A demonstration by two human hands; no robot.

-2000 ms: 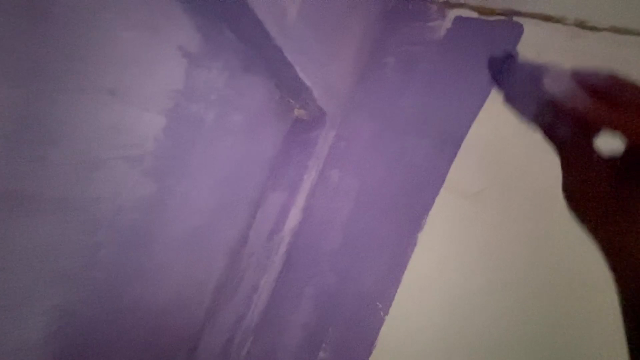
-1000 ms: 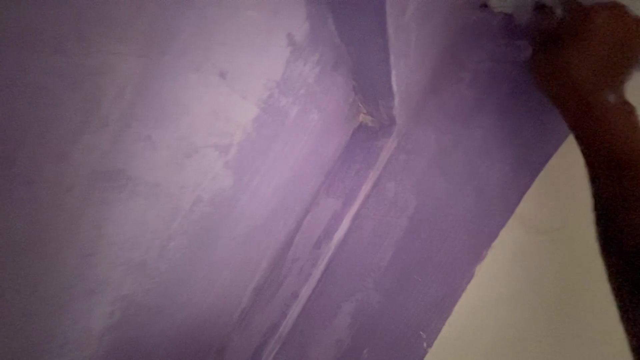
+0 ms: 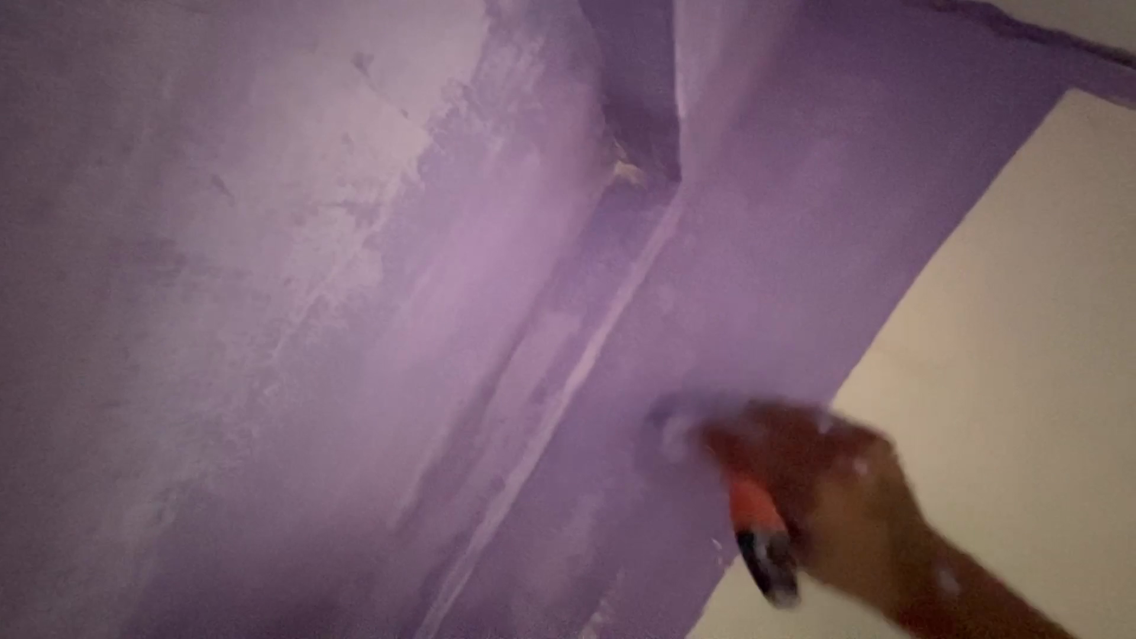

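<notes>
My right hand (image 3: 825, 488), spotted with paint, is closed around a paintbrush (image 3: 756, 524) with an orange and black handle. The handle's end sticks out below my fist. Motion blurs the brush's head, which is at the purple painted band (image 3: 754, 293) on the wall, a little left of the band's edge against the cream surface (image 3: 1021, 355). Whether the bristles touch the paint cannot be made out. My left hand is not in view.
A ridge (image 3: 577, 382) runs diagonally through the purple paint up to a corner with a chipped pale spot (image 3: 627, 170). Left of it the wall (image 3: 293, 204) is patchy, pale and purple. A dark line (image 3: 1047, 40) crosses the upper right.
My right hand has come down from the top right along the purple band. The orange and black handle now shows below it. Purple now covers the upper right strip up to the dark line.
</notes>
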